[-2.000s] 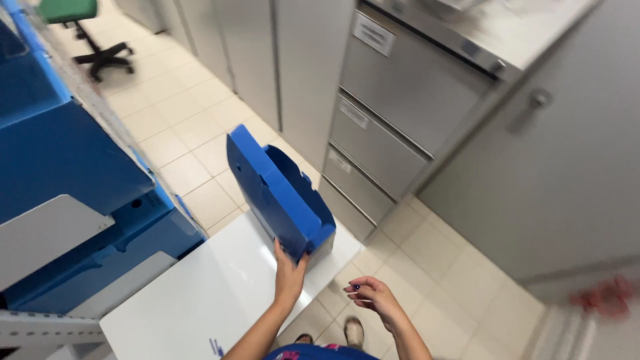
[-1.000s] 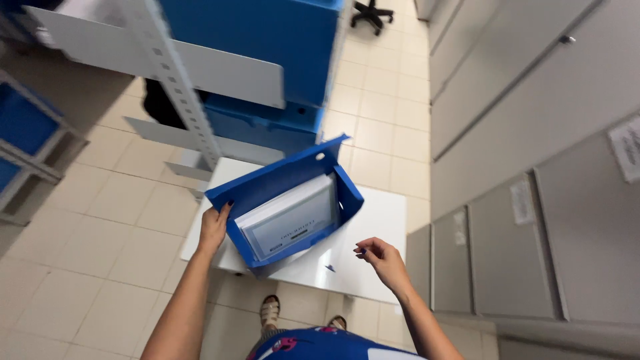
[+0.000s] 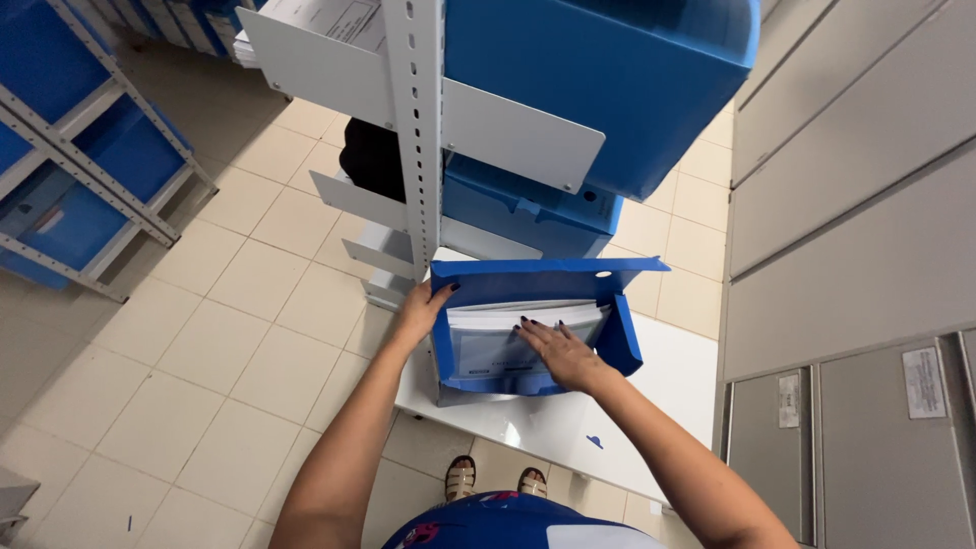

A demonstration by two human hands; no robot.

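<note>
A blue plastic archive box [image 3: 629, 335] stands with its lid raised on a white table [image 3: 671, 366]. Papers and booklets [image 3: 488, 347] fill most of its inside, leaning toward the left. My left hand [image 3: 422, 311] grips the box's upper left edge, thumb over the rim. My right hand [image 3: 560, 352] lies flat with spread fingers on the papers, holding nothing. On the table near my right forearm is a small blue piece [image 3: 595, 441].
A metal shelving rack [image 3: 415, 114] with large blue boxes [image 3: 595, 84] rises just beyond the table. Grey filing cabinets [image 3: 884, 450] line the right side. Another rack with blue boxes [image 3: 53, 213] stands at the left, on the tiled floor [image 3: 252, 366].
My right hand has moved from beside the box onto the papers inside it. The box has turned, and my left hand stays on its left side. The view has swung considerably.
</note>
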